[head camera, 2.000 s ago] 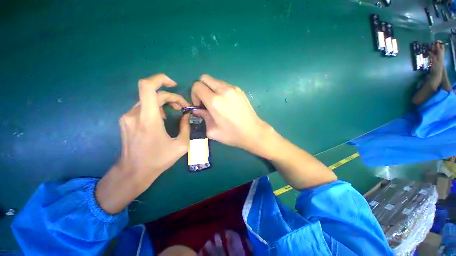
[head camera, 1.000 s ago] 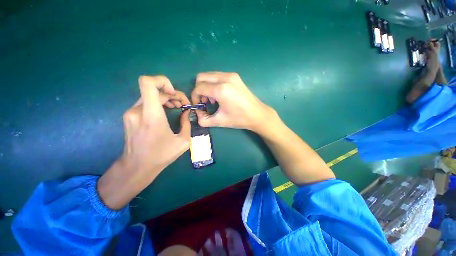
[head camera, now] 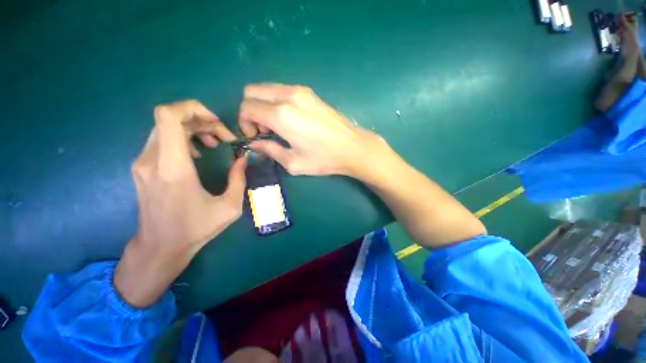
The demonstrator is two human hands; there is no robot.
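A part-built phone (head camera: 268, 206) lies on the green mat in front of me, dark, with a white patch on its lower half. Its upper end is partly covered by my fingers. My left hand (head camera: 185, 186) is at the phone's upper left, thumb and fingertips pinching a small dark part (head camera: 243, 146) at the upper end. My right hand (head camera: 306, 136) is at the upper right, its thumb and fingers pinching the same part from the other side. Exactly how the part meets the phone is hidden by the fingertips.
Grouped phones (head camera: 554, 14) lie at the top right. Another person's hand (head camera: 627, 34) is beside more phones (head camera: 604, 32). A plastic-wrapped carton (head camera: 586, 266) stands at the lower right, beyond the bench edge and yellow line (head camera: 499, 203). A dark object (head camera: 5, 313) is at the left rim.
The view has shifted, so the hands and phone appear further left and the grouped phones higher. The small dark part, earlier level across both hands' fingertips, now looks tilted and more hidden.
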